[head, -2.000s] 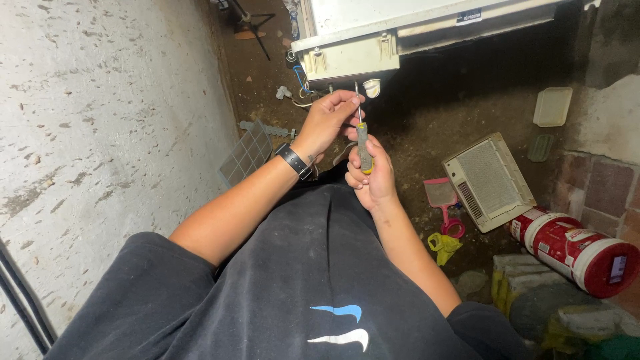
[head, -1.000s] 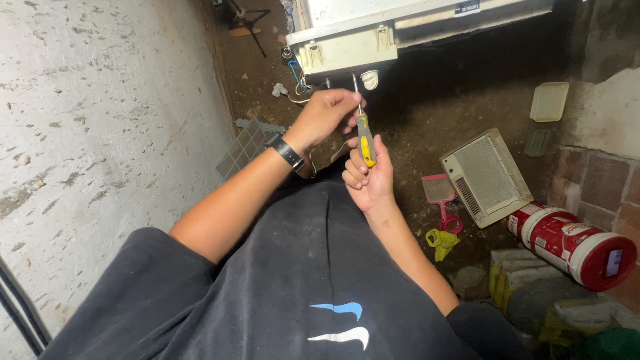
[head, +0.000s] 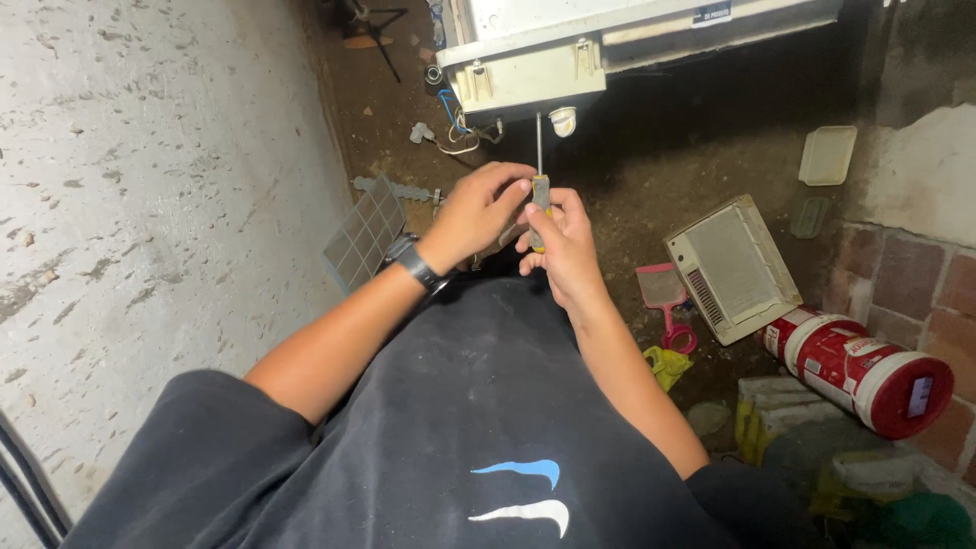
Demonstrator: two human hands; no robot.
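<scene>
My right hand (head: pixel 563 240) grips a screwdriver (head: pixel 540 200) by its grey and yellow handle. The metal shaft points up, and its tip reaches the underside of a cream plastic housing (head: pixel 534 80) on a white appliance (head: pixel 610 15). Just left of the handle is my left hand (head: pixel 482 210), its thumb and forefinger close to the top of the handle; whether they touch it I cannot tell. A white round plastic knob (head: pixel 563 122) sits right of the shaft. Loose wires and a grey plug (head: pixel 422 133) hang left of the housing.
A rough white wall (head: pixel 168 152) rises at left, with a mesh filter (head: pixel 366 236) beside it. To the right lie a cream grille panel (head: pixel 736 267), a pink dustpan (head: pixel 662 286), a yellow bag (head: pixel 668 366) and red and white buckets (head: pixel 854 366). A plastic tray (head: pixel 828 155) lies farther back.
Both hands have moved down from the housing. My left fingers, up by the shaft before, are now beside the handle, and more of the shaft shows.
</scene>
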